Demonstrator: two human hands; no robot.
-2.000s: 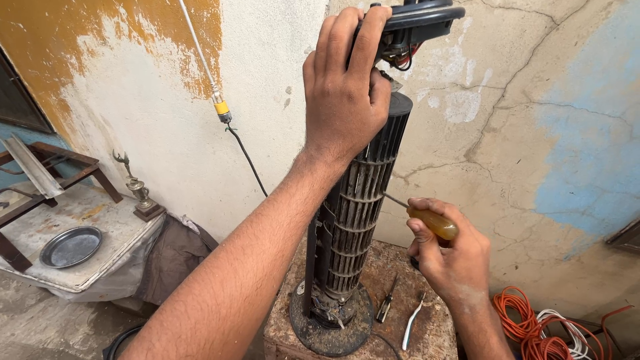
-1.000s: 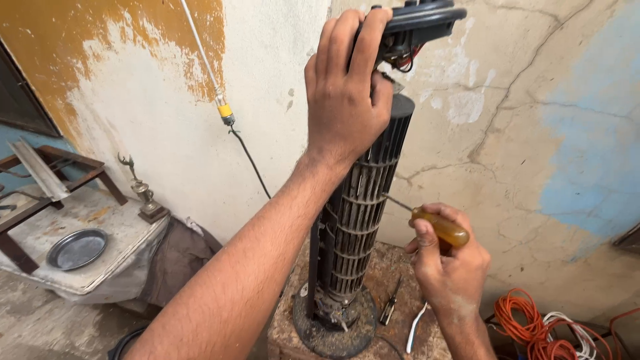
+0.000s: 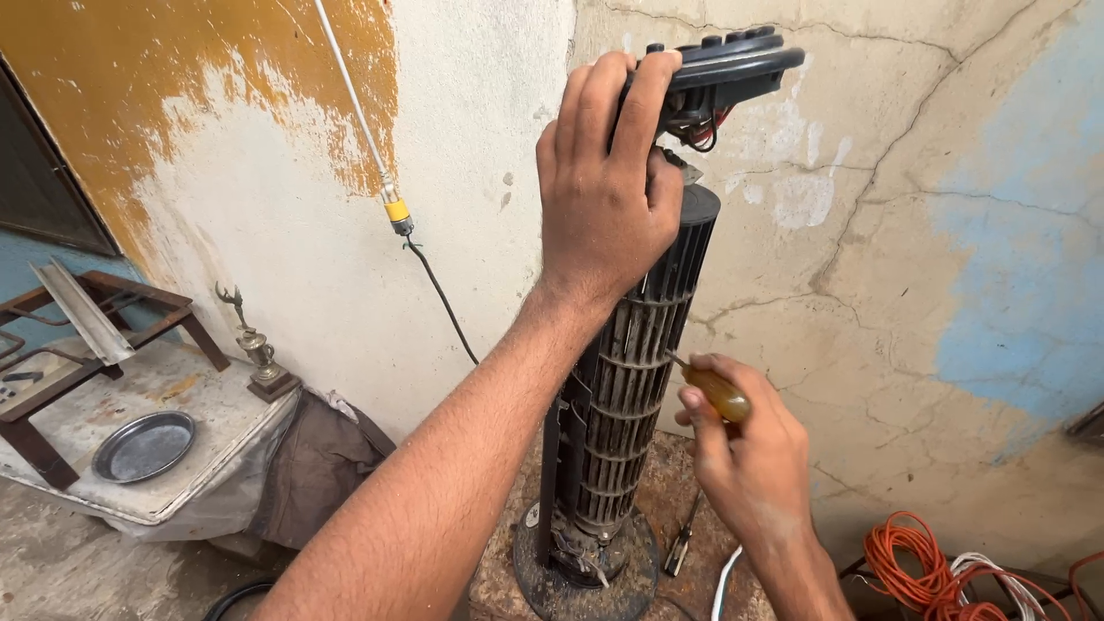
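My left hand grips the black plastic top cover of a tower fan, with red and black wires hanging beneath it. Below the cover stands the fan's dusty, slatted cylindrical blower wheel, slightly tilted, above a round black base with loose wiring. In my right hand is a screwdriver with a translucent amber handle. Its shaft points left, and the tip reaches the right side of the blower wheel; whether it goes between the slats cannot be told.
A second screwdriver and a white cable lie on the worn work surface. Orange cable coils are at lower right. At left, a table holds a metal plate, a trophy-like figurine and a metal frame.
The screwdriver has moved closer to the blower wheel, and less of its shaft shows now. My left hand has stayed on the top cover.
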